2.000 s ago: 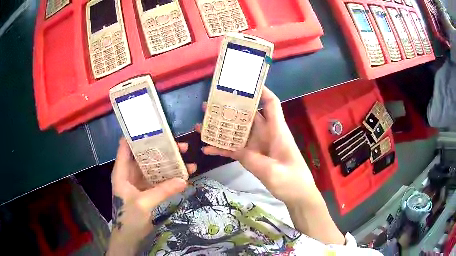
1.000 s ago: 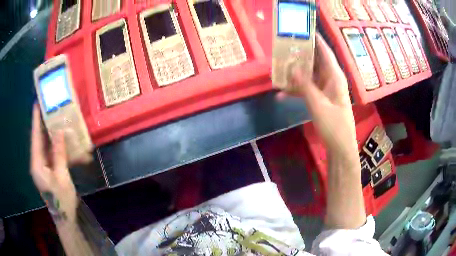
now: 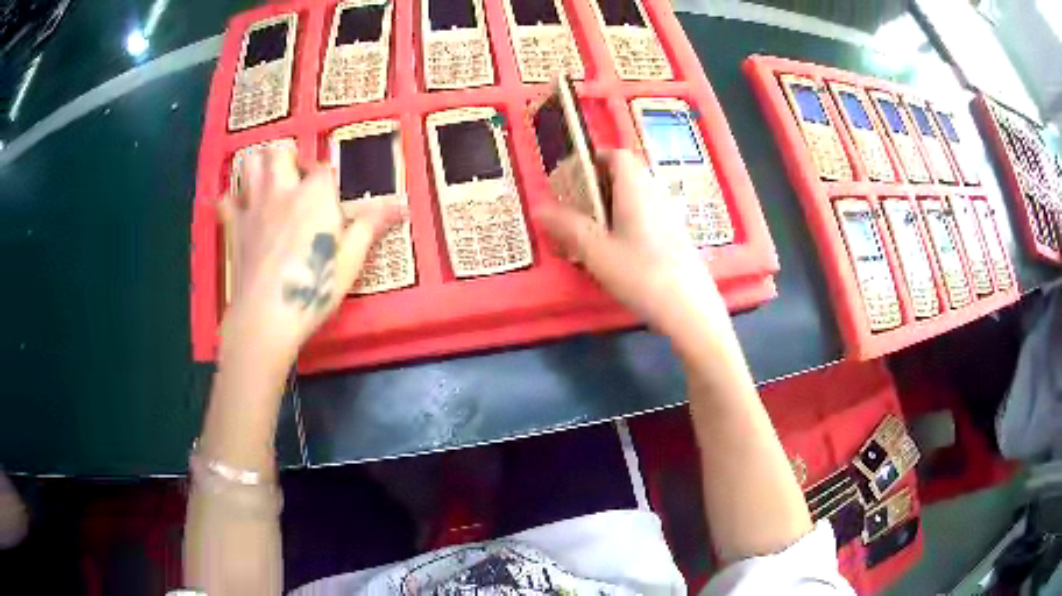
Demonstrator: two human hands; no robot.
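The red foam tray (image 3: 396, 330) holds gold keypad phones in two rows. My left hand (image 3: 285, 221) lies over the front-left pocket; its fingers cover most of a gold phone there, and its thumb touches the dark-screened phone (image 3: 370, 163) beside it. Whether it grips either is hidden. My right hand (image 3: 623, 233) holds a gold phone (image 3: 579, 146) tilted on edge, dark face to the left, at the fourth front pocket. The front-right phone (image 3: 681, 169) lies flat with its screen lit blue and white. Another dark-screened phone (image 3: 478, 192) lies in the middle front pocket.
A second red tray (image 3: 844, 332) of gold phones stands to the right, with another tray (image 3: 1025, 175) beyond. Below right, a lower red tray (image 3: 815, 419) carries loose gold and black phones (image 3: 887, 454). The dark green bench (image 3: 105, 291) ends in front of my lap.
The two lit phones were held up; now a lit phone lies in the front-right pocket and my right hand holds a dark-screened one. My left hand has moved right, onto the tray.
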